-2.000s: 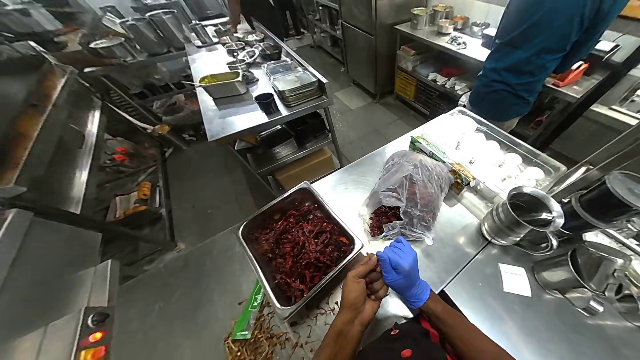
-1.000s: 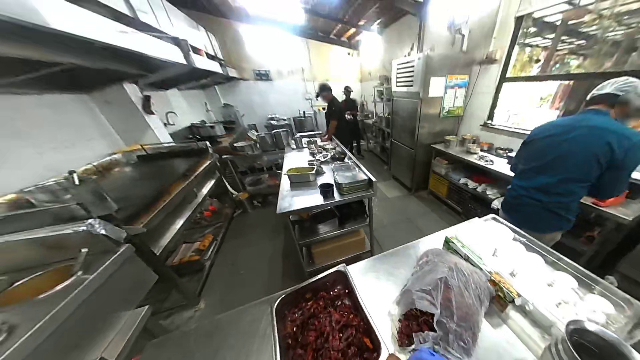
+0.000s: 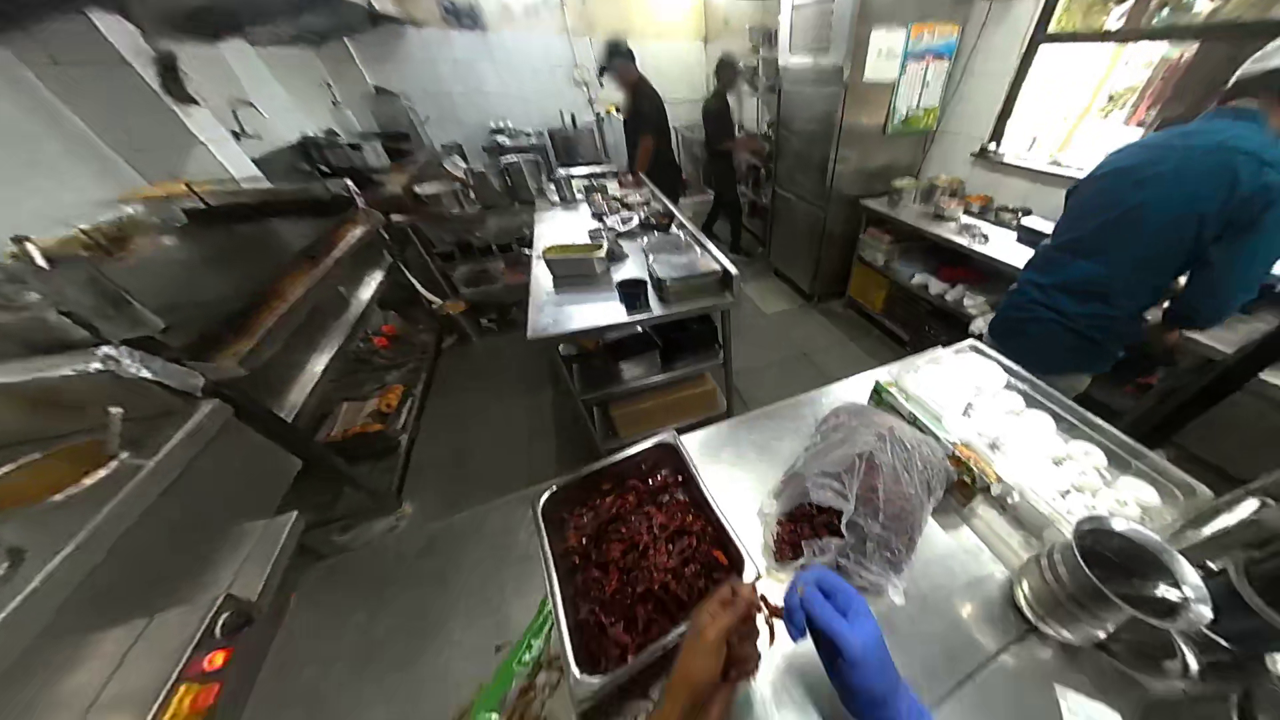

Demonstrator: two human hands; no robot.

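Note:
A rectangular steel pan (image 3: 560,560) full of dried red chillies (image 3: 640,545) stands on the steel counter. My bare left hand (image 3: 715,640) is at the pan's right rim, its fingers curled around dark red chillies. Just right of it, my right hand (image 3: 835,630) wears a blue glove, its fingertips pinched beside a piece of chilli (image 3: 770,610) that shows between the hands. Behind my right hand lies a clear plastic bag (image 3: 880,480), its open mouth showing more dried chillies (image 3: 808,530).
A clear tray of white round items (image 3: 1130,430) and steel jugs (image 3: 1110,580) stand at right. Green packaging (image 3: 515,665) and scraps lie left of the pan. A person in blue (image 3: 1130,230) bends at a side counter; two people (image 3: 650,120) stand near the far table (image 3: 570,315).
The view has tilted up since two seconds ago, then partly down again. My hands, together at the bag's mouth in the first frame, are now slightly apart, the left at the pan's rim.

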